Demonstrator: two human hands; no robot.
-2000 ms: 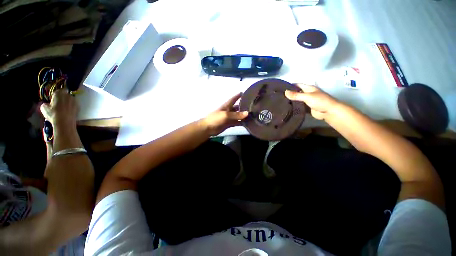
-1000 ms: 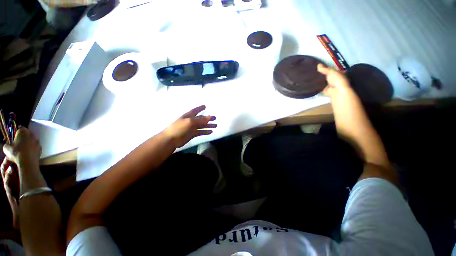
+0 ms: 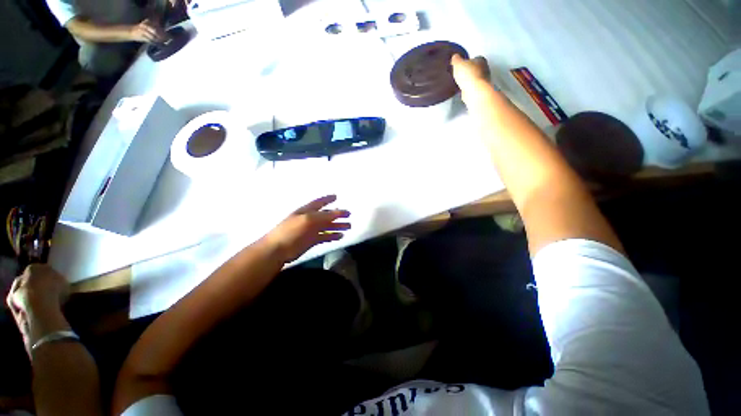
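Observation:
My right hand (image 3: pixel 471 73) reaches forward over the table and grips the right edge of a round brown case (image 3: pixel 426 71). The case is held near where a white roll with a dark centre was seen; whether it rests on that roll is hard to tell. My left hand (image 3: pixel 307 229) is empty with fingers apart, over the table's front edge. The black mirror dash cam (image 3: pixel 321 138) lies glass side up in front of me, between the hands and the far side, touched by neither. A second brown disc (image 3: pixel 600 146) lies at the right near the table edge.
A white roll (image 3: pixel 184 154) and an open white carton (image 3: pixel 122 175) stand left. A red and black strip (image 3: pixel 539 96) and a white bowl (image 3: pixel 676 130) are right. A white insert with holes (image 3: pixel 374 24) lies at the far side. A neighbour's hand (image 3: pixel 39 294) is at left, another person far left.
My right hand has carried the brown case from in front of me, over to the right, then forward and left. My left hand has let go of it and stays back.

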